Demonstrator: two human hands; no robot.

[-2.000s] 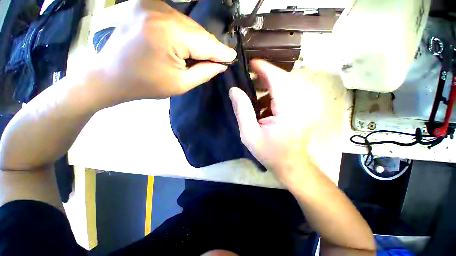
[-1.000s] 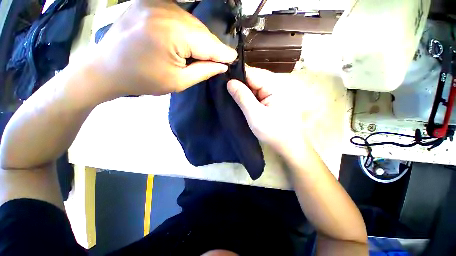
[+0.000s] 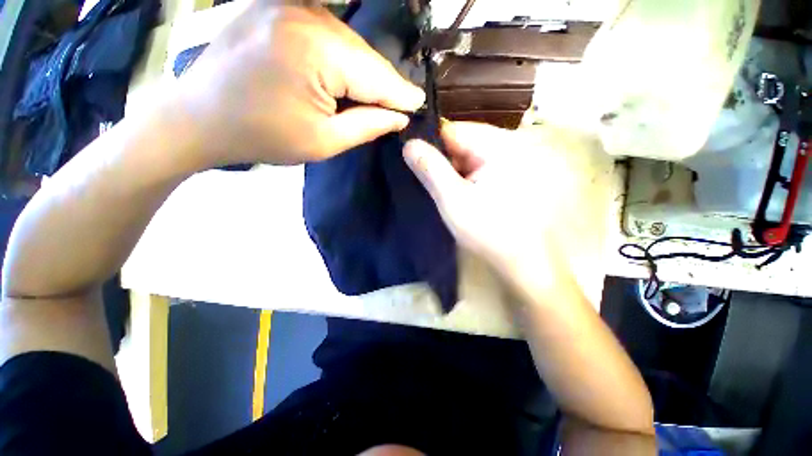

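Note:
The dark navy bag body (image 3: 374, 223) lies on the cream tabletop, its lower end hanging in a narrow point near the front edge. My left hand (image 3: 294, 93) pinches the seam edge of the cloth between thumb and fingers, just below the presser foot and needle area (image 3: 423, 40). My right hand (image 3: 490, 187) grips the same edge a little lower, thumb on top; its other fingers are partly hidden under the cloth. The cloth runs up under the needle area, where detail is blurred.
The cream machine head (image 3: 672, 80) stands upper right, with brown metal bars (image 3: 490, 76) beside the needle. A red and black tool (image 3: 783, 191) and black cord (image 3: 686, 249) lie at right. Dark bags (image 3: 80, 80) are piled at far left. The tabletop's front edge (image 3: 356, 316) is near.
My right hand was open beside the edge two seconds ago and has closed on the cloth. The lower end of the cloth has shifted and folded narrower. My left hand has barely moved.

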